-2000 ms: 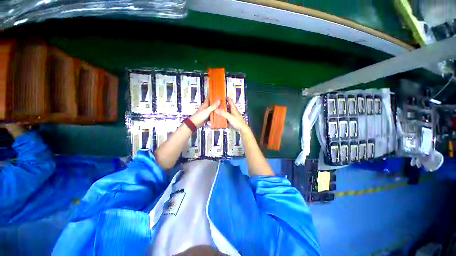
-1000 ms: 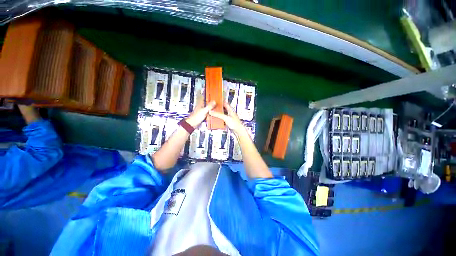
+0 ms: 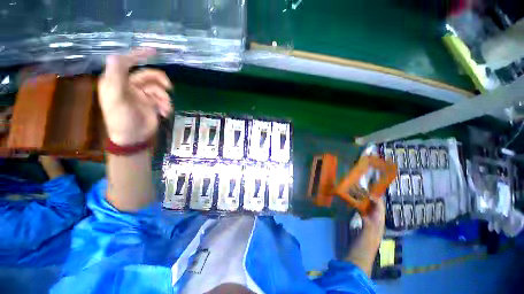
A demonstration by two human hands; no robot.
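My right hand (image 3: pixel 374 213) holds an orange-brown housing (image 3: pixel 351 185) by its lower edge, tilted, with its opening showing, between the bench middle and the small-parts tray. A second housing (image 3: pixel 325 179) stands on the bench just left of it. My left hand (image 3: pixel 133 97) is raised and blurred at the left, in front of the housing stack (image 3: pixel 43 115), with fingers apart and nothing seen in it. The blister tray (image 3: pixel 228 162) of white panel modules, in two rows of five, lies on the green bench between my hands.
Shiny clear blister trays (image 3: pixel 132 34) lie on the raised shelf at top left. A pale metal bar (image 3: pixel 436 118) slants above the small-parts tray (image 3: pixel 418 184) at right. A dark crate (image 3: pixel 386 267) is below the bench edge. A coworker's blue sleeve (image 3: pixel 34 201) is at far left.
My hands have parted from over the blister tray. The right hand has carried the housing to the right and turned it; the left has let go and moved up left. The view has shifted.
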